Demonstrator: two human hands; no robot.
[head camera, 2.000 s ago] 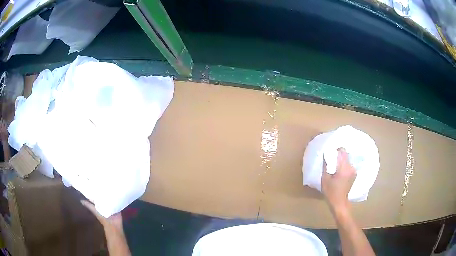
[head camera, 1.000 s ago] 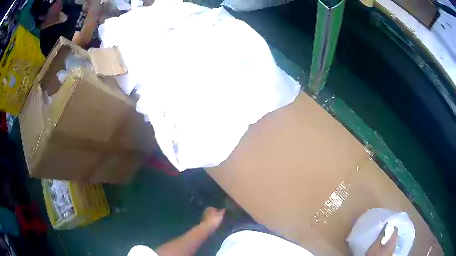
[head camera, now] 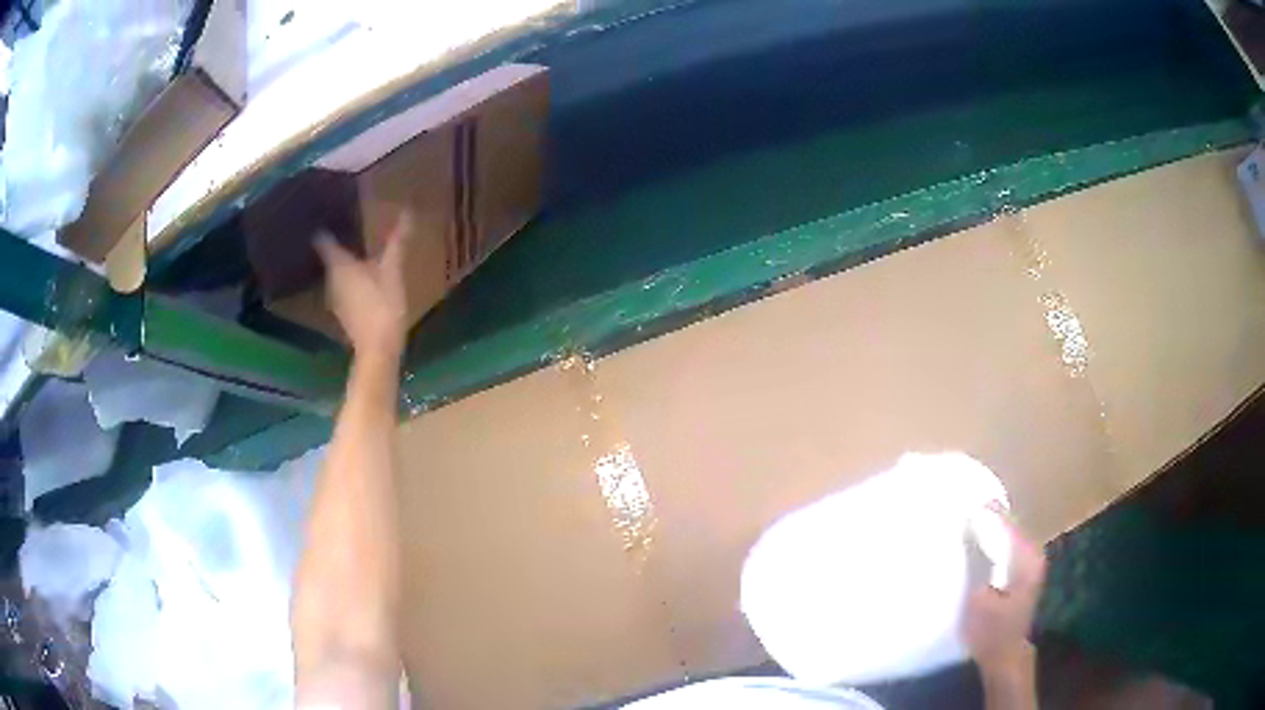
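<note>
A small brown carton [head camera: 465, 180] with dark stripes is tilted at the lower shelf, right of the green post. Its dark opening faces left. My left hand [head camera: 366, 284] grips its near edge, fingers at the opening and thumb on the outer face. A white wrapped product [head camera: 867, 576] is at the near edge of the cardboard sheet [head camera: 819, 402]. My right hand [head camera: 1006, 596] holds its right end by the white wrap; the fingers are partly hidden.
The green post [head camera: 243, 354] stands at left. A heap of white bags or wrapped products [head camera: 208, 569] lies below it, left of my forearm. Another brown carton [head camera: 160, 160] is at the upper shelf's edge. A white rounded surface [head camera: 756, 694] shows at the bottom edge.
The view has swung right. My left hand has moved from low near the heap up to the shelf and onto the small carton. The wrapped product is now tilted in my right hand.
</note>
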